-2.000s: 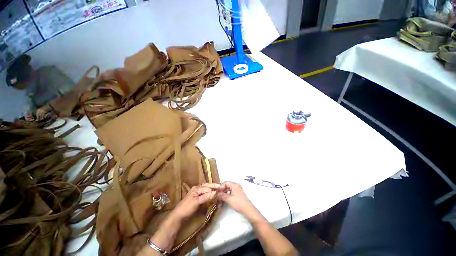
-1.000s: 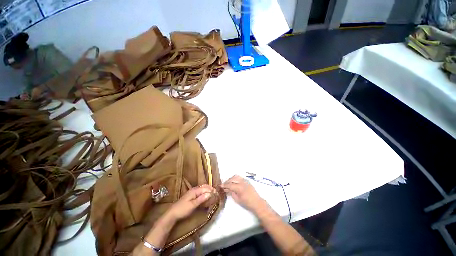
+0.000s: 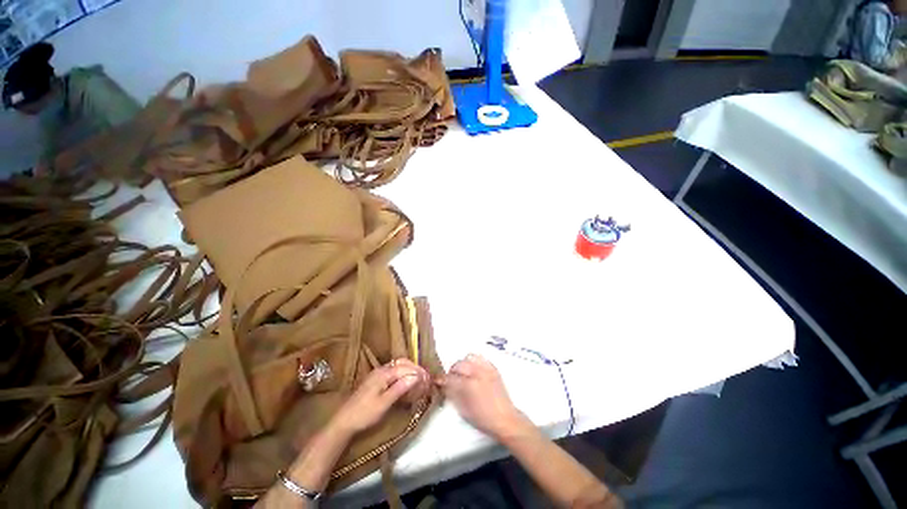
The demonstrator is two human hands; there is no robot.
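Observation:
A brown bag (image 3: 288, 398) lies slouched on the white table at its near edge. A gold zipper (image 3: 383, 447) curves along its right side, and a shiny metal fitting (image 3: 314, 373) sits on its front. My left hand (image 3: 390, 383), with a bracelet at the wrist, pinches the bag's right edge near the zipper end. My right hand (image 3: 477, 392) is just right of it, fingers closed together at the same edge. A small brown bit shows between the two hands; what my right fingertips hold is too small to tell.
Dark snips (image 3: 497, 343) with a cord (image 3: 565, 383) lie right of my hands. A red-based burner (image 3: 597, 239) stands farther back. Brown bags (image 3: 298, 109) and tangled straps (image 3: 60, 298) lie behind and left. A blue stand (image 3: 494, 107) is at the back. A person (image 3: 75, 104) is far left.
The view has shifted slightly. My hands stay at the bag's right edge; they were nearly touching two seconds ago and are now slightly apart, my right hand more closed.

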